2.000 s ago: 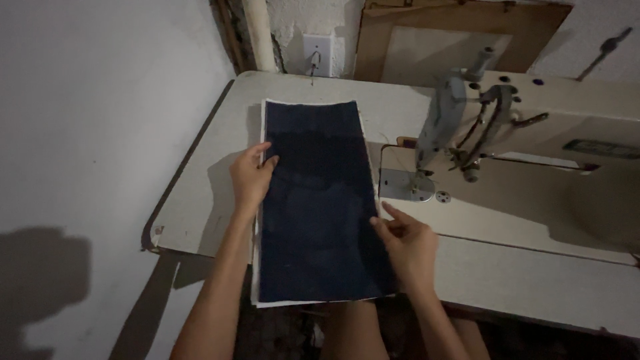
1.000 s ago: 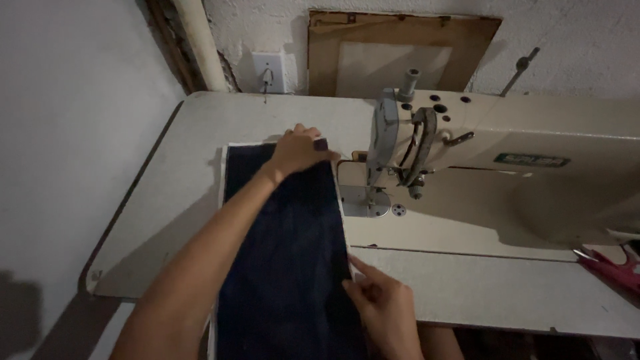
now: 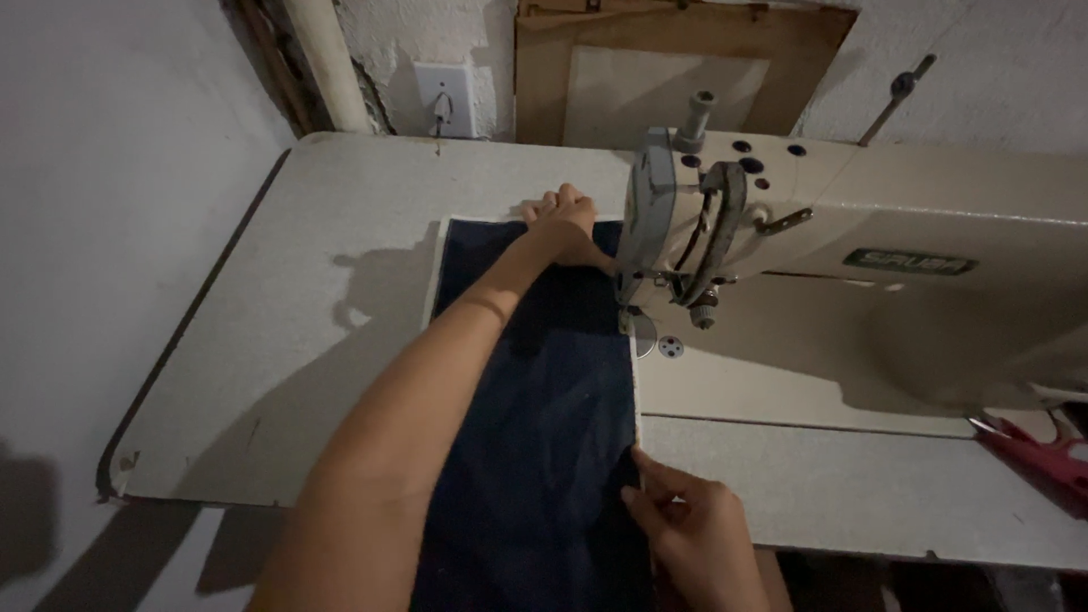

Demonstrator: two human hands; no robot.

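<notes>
A dark blue fabric panel [image 3: 552,408] with a white layer showing along its edges lies on the sewing table. Its right edge passes under the needle area of a Siruba sewing machine [image 3: 680,221]. My left hand [image 3: 565,223] rests on the panel's far end, just left of the machine head, its fingers reaching over the top edge; part of the hand is hidden behind the machine. My right hand [image 3: 693,527] pinches the panel's right edge between thumb and fingers, nearer to me than the needle.
Red-handled scissors [image 3: 1041,463] lie at the right on the white table [image 3: 340,289]. Behind the table are a wall outlet with a plug [image 3: 443,106], a pale pipe [image 3: 327,68] and a brown board [image 3: 671,68]. A wall stands close at the left.
The fabric panel has moved in against the machine, its right edge now at the needle area. My left hand has gone from the panel's left edge to its far end. The view has shifted.
</notes>
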